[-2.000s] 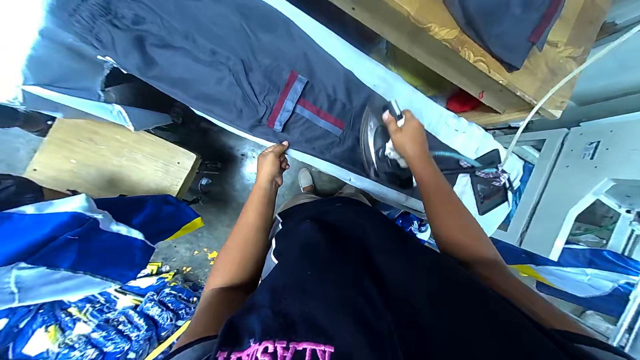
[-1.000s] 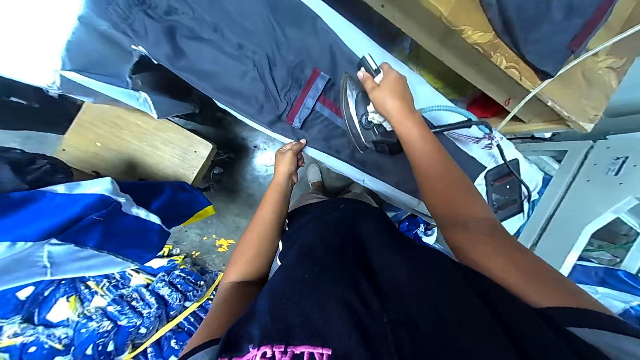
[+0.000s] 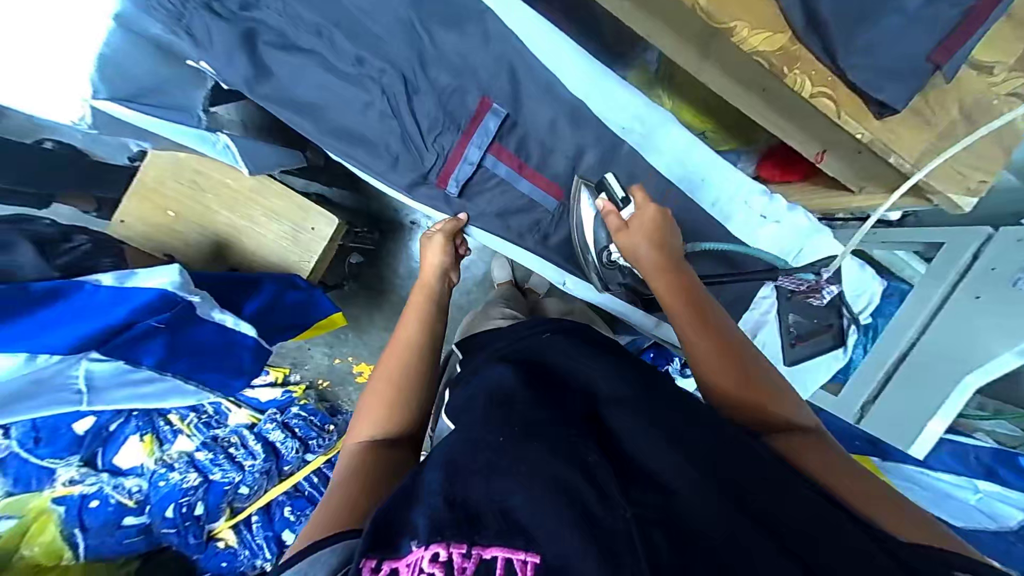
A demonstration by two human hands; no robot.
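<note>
A dark grey garment (image 3: 360, 88) with maroon and light grey strips (image 3: 472, 146) lies spread over a long narrow board covered in white cloth (image 3: 608, 104). My right hand (image 3: 646, 232) is closed round the handle of a clothes iron (image 3: 588, 228), whose soleplate edge shows at its left; the iron is on the garment, right of the strips. At the board's near edge, my left hand (image 3: 444, 244) pinches the garment's edge between thumb and fingers, below the strips.
A hose and cable run right from the iron to a dark rest plate (image 3: 808, 324). Beyond the board stands a wooden shelf (image 3: 752, 104) with another dark garment. At left are a wooden bench (image 3: 228, 216), blue and white cloth (image 3: 120, 320) and bundled blue pieces (image 3: 176, 480). Grey metal frames stand right.
My right hand, with the iron, was nearer the garment's right end two seconds ago and has moved left towards the strips. My left hand stays at the near edge.
</note>
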